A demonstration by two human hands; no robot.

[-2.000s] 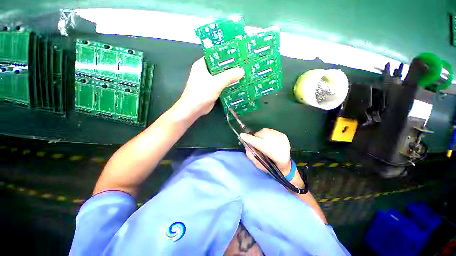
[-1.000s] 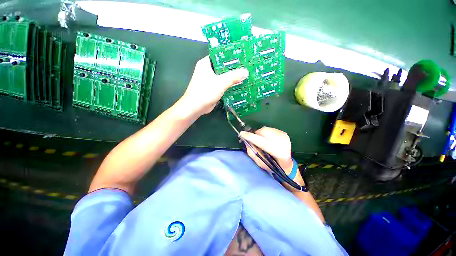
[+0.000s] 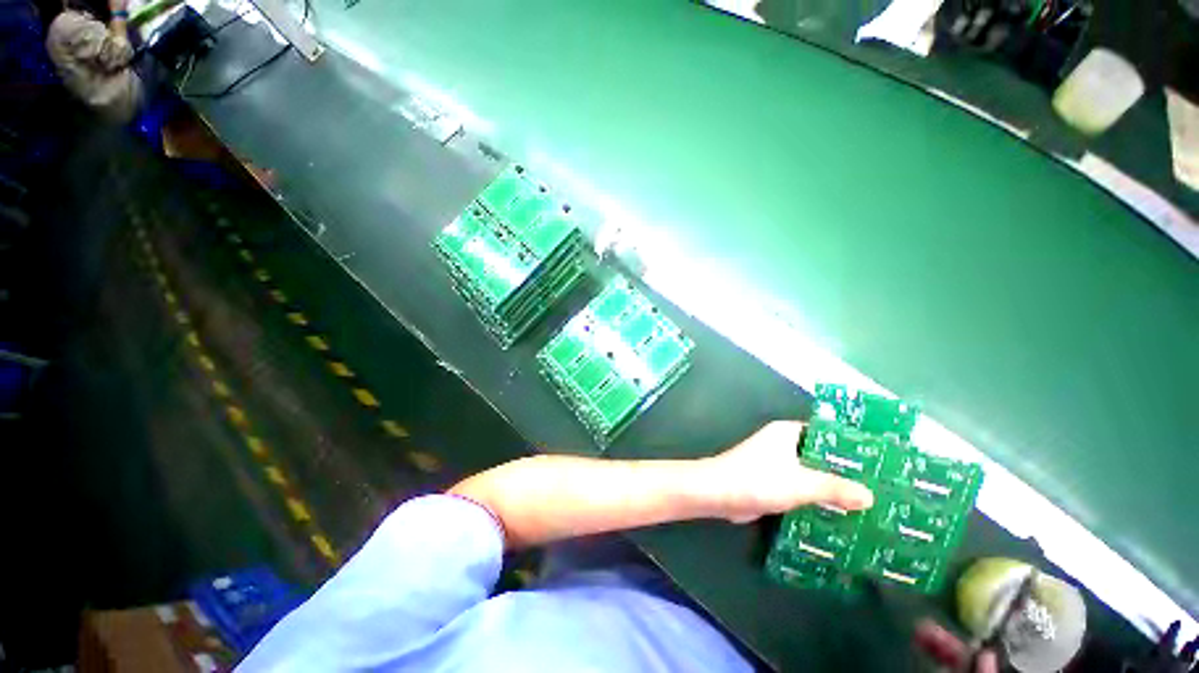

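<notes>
My left hand (image 3: 789, 476) holds a green PCB panel (image 3: 907, 515) by its left side, thumb on the face with short white connector strips. A smaller green board piece (image 3: 865, 410) shows at the panel's top edge. My right hand (image 3: 957, 647) is blurred and partly cut off by the bottom edge. The dark, blurred tweezers (image 3: 1015, 607) reach from it over the cream-yellow parts tub (image 3: 995, 592), which holds silvery bits. The tweezers' tips cannot be made out. The right hand is below and right of the panel.
Two stacks of green panels, one farther off (image 3: 513, 243) and one nearer (image 3: 618, 352), stand on the dark bench (image 3: 395, 250). A bright green strip (image 3: 815, 197) runs behind them. A person (image 3: 99, 66) is at the far upper left. Another cream tub (image 3: 1098, 90) is across the strip.
The view has swung left, so the stacks and my hands appear farther right. My right hand and tweezers have moved from the panel's lower edge to the tub. My left hand still holds the panel.
</notes>
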